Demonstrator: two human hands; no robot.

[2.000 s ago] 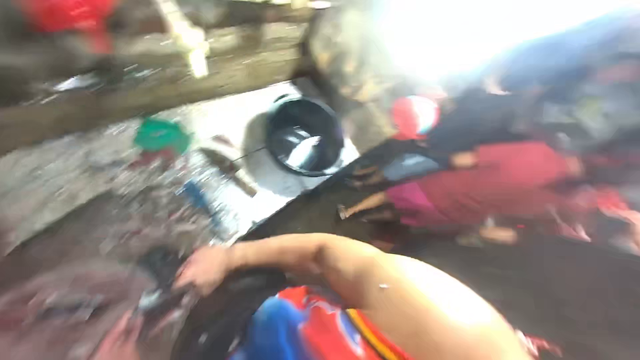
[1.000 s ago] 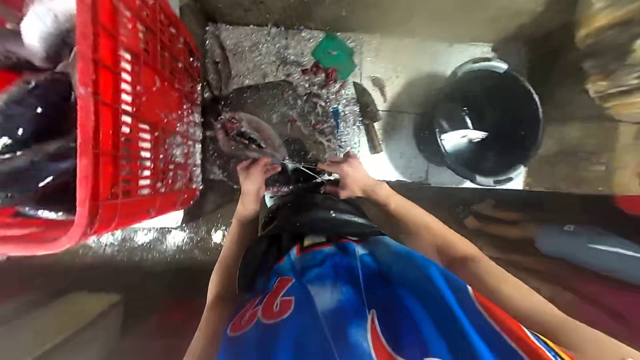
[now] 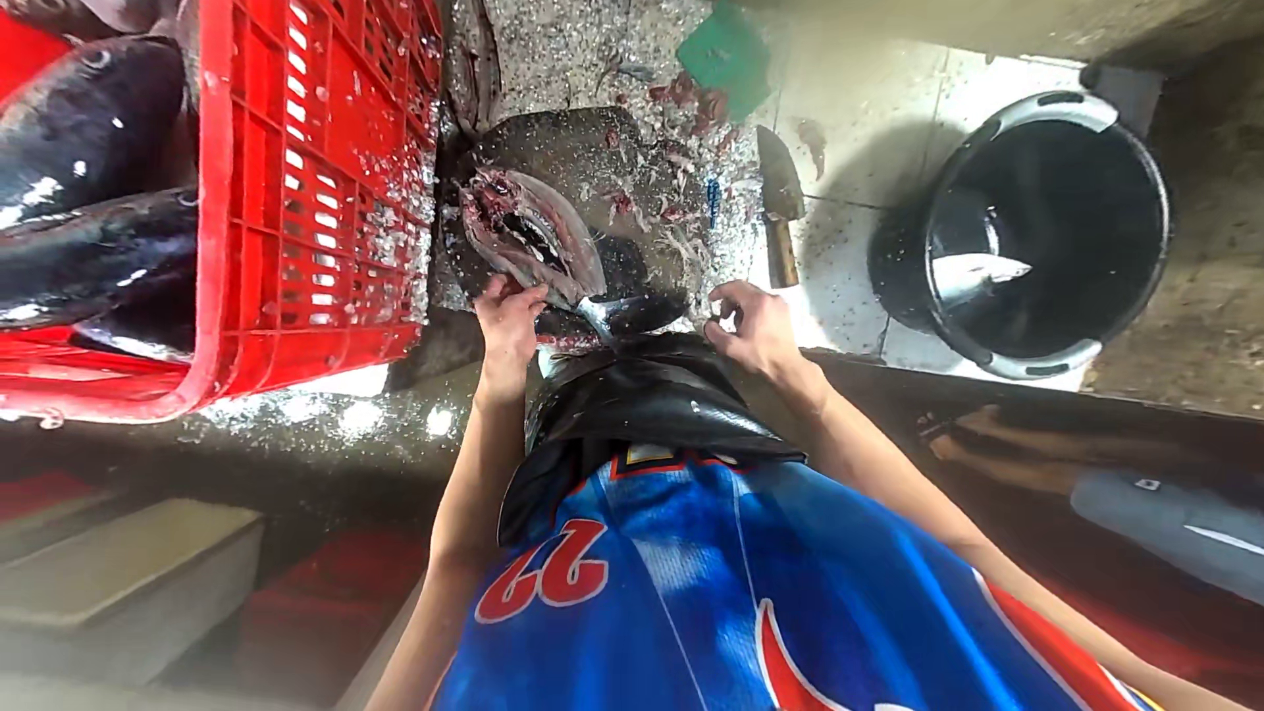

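Observation:
A fish cut open along its belly (image 3: 553,237) lies on a dark, worn cutting board (image 3: 583,133), its tail end toward me. The fingertips of my left hand (image 3: 511,321) touch the fish's lower edge; whether they grip it is hard to tell. To the right, my right hand (image 3: 755,326) hovers with fingers curled and apart, and nothing shows in it. Between my hands, beside the tail, is a dark flat thing (image 3: 647,311) that I cannot make out. A broad knife with a wooden handle (image 3: 782,252) lies on the white tiles above my right hand.
At left stands a red plastic crate (image 3: 222,227) with several whole dark fish (image 3: 89,118). A black bucket (image 3: 1096,212) at right holds a silvery fish (image 3: 973,272). A green piece (image 3: 726,59) and scraps lie beyond the board. Someone's bare leg (image 3: 1017,449) shows at lower right.
Both hands were close together over the tail end one second ago; my right hand has since moved away to the right. The view swung strongly after the first frame.

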